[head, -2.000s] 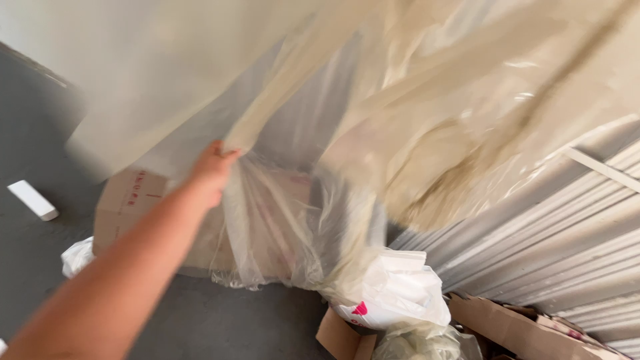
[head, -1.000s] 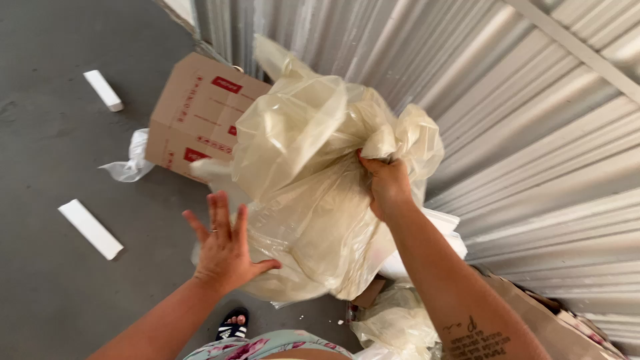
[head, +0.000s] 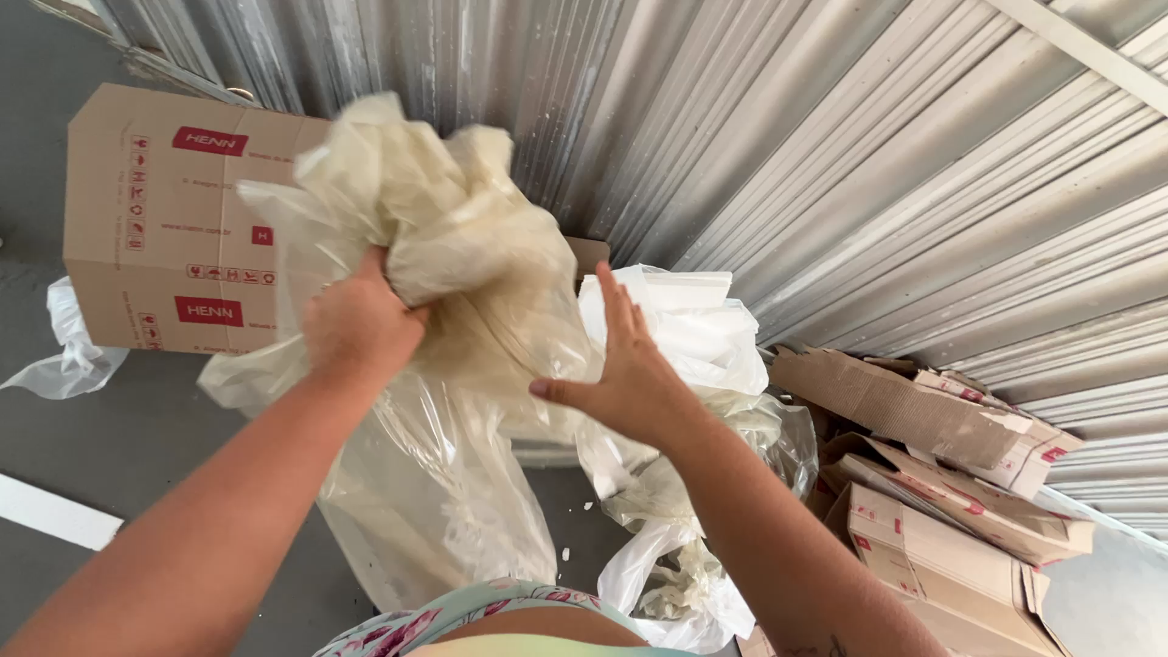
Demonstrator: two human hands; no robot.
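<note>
My left hand is closed around a gathered part of a large, yellowish, translucent plastic sheet. The bunched top rises above that fist, and looser folds hang down toward my body. To the right of the bundle, my right hand is spread with its fingers apart and grips nothing. Whether its thumb touches the film cannot be told. A flattened cardboard box with red printing stands behind the plastic at the left, partly covered by it.
A corrugated metal wall runs behind. At the right are folded cardboard boxes. White foam pieces in a bag and crumpled clear plastic lie nearby. A white strip and a plastic bag lie on the grey floor at left.
One second ago my right hand gripped the bunched plastic and my left was spread; now my left grips it and my right is off it. Earlier, the sheet was spread out wide.
</note>
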